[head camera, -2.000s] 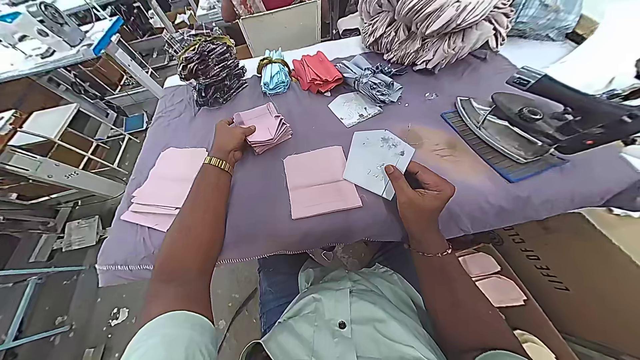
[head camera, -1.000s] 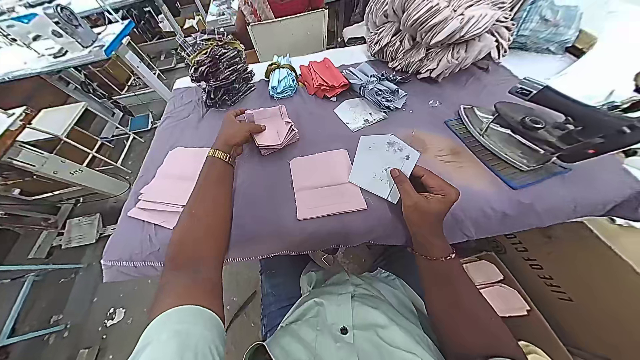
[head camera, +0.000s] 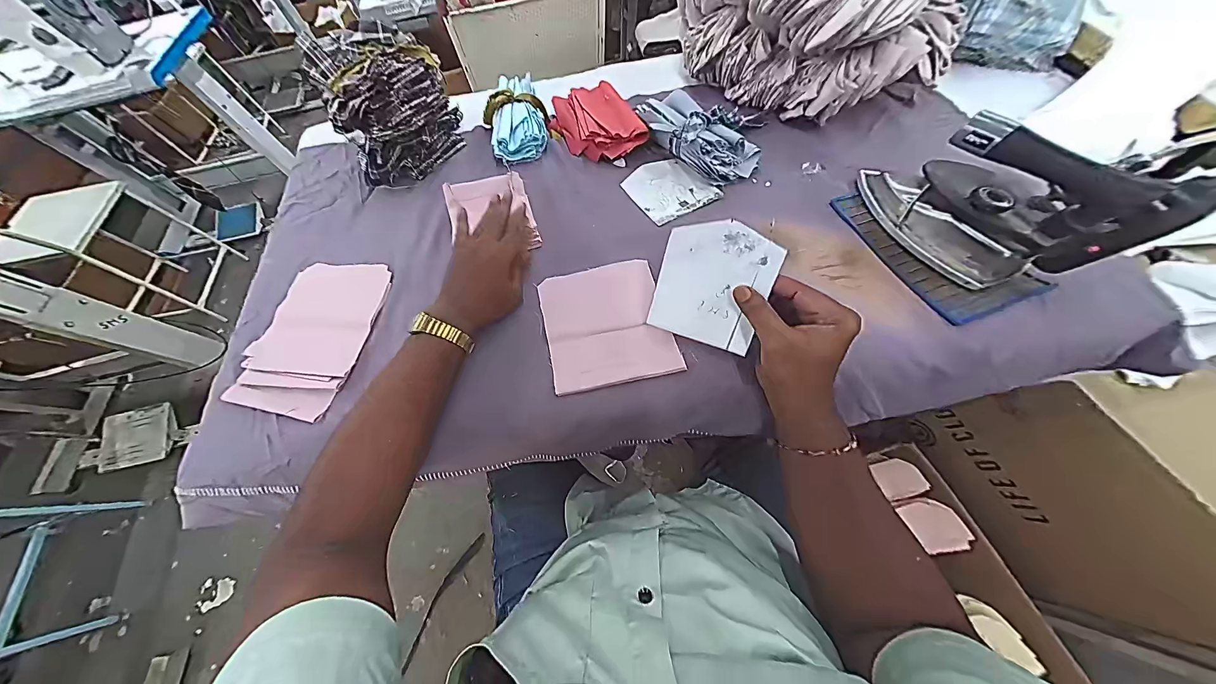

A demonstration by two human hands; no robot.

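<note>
My left hand (head camera: 489, 256) lies palm down with spread fingers on a small stack of pink fabric pieces (head camera: 465, 198). My right hand (head camera: 807, 342) pinches a white pocket-shaped template (head camera: 708, 275), pointed at one end and marked with dark smudges, between thumb and fingers. The template's left corner overlaps the edge of a creased pink fabric piece (head camera: 608, 332) in front of me. Further left lies a fanned pile of pink pieces (head camera: 318, 318). A second smudged white template (head camera: 670, 192) rests on the purple cloth cover (head camera: 456, 427) of the table, beyond the held one.
An iron (head camera: 950, 223) stands at the right on a blue-edged rest (head camera: 959, 304). Along the back are a dark patterned bundle (head camera: 394, 114), a light blue bundle (head camera: 520, 128), red folded fabric (head camera: 598, 119), a grey-blue bundle (head camera: 708, 138) and a large beige heap (head camera: 826, 47). Cardboard (head camera: 1092, 494) stands lower right.
My left hand has gone from gripping the edge of the small pink stack to lying flat on it, and the stack looks squarer. The right hand still holds the template.
</note>
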